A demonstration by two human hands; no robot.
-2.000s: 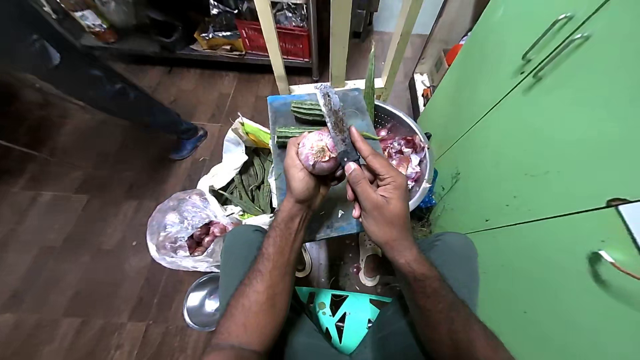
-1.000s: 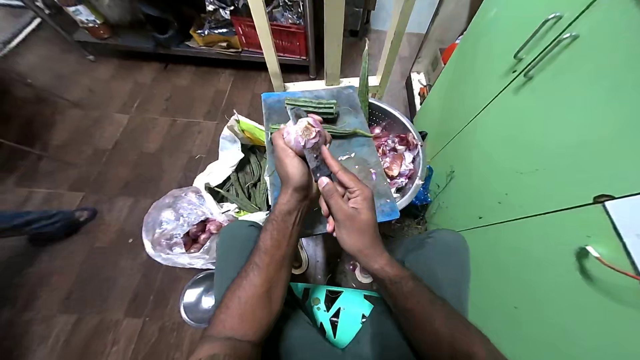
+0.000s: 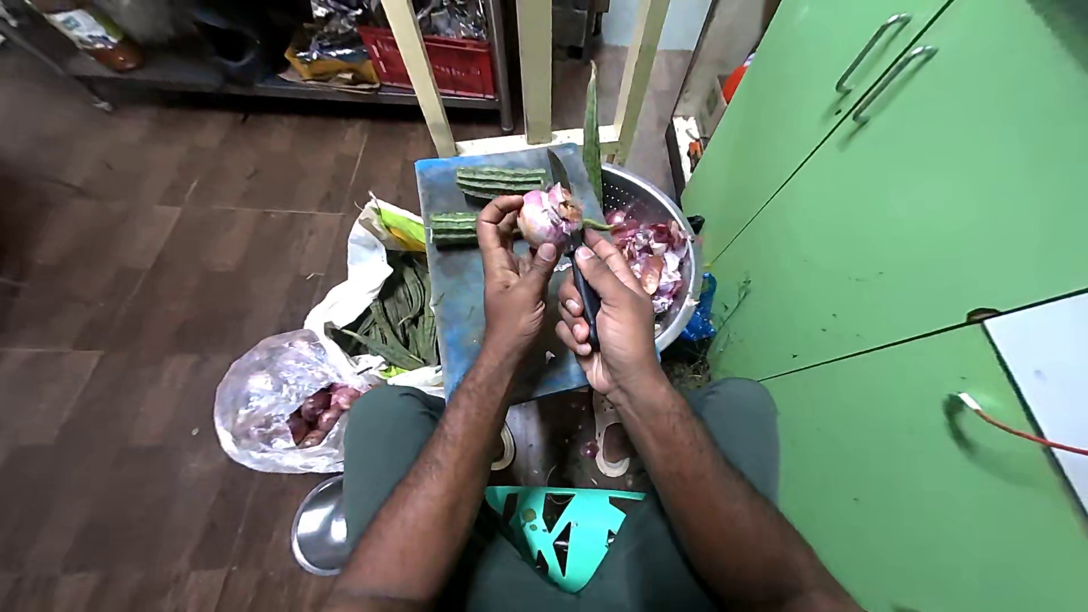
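An onion [image 3: 546, 219] with loose papery skin is held in my left hand [image 3: 512, 268], above a blue cutting board [image 3: 463, 314]. My right hand [image 3: 610, 310] grips the black handle of a knife [image 3: 585, 293]; its blade points away from me, just behind the onion's right side. Pieces of ridged green gourd [image 3: 501, 181] lie on the board's far part. Right of the board stands a steel colander [image 3: 690, 289] with onion skins [image 3: 654, 255] in it.
Left of the board are a bag of long green pods [image 3: 399, 310], a clear plastic bag [image 3: 263, 408] of small onions and a steel bowl [image 3: 321, 525]. Green cabinets [image 3: 858, 229] stand close on the right. A red crate [image 3: 450, 66] sits on the shelf beyond.
The knife blade, up in front of the onion two seconds ago, now lies beside and behind it. A passing person's leg at the left has gone out of view.
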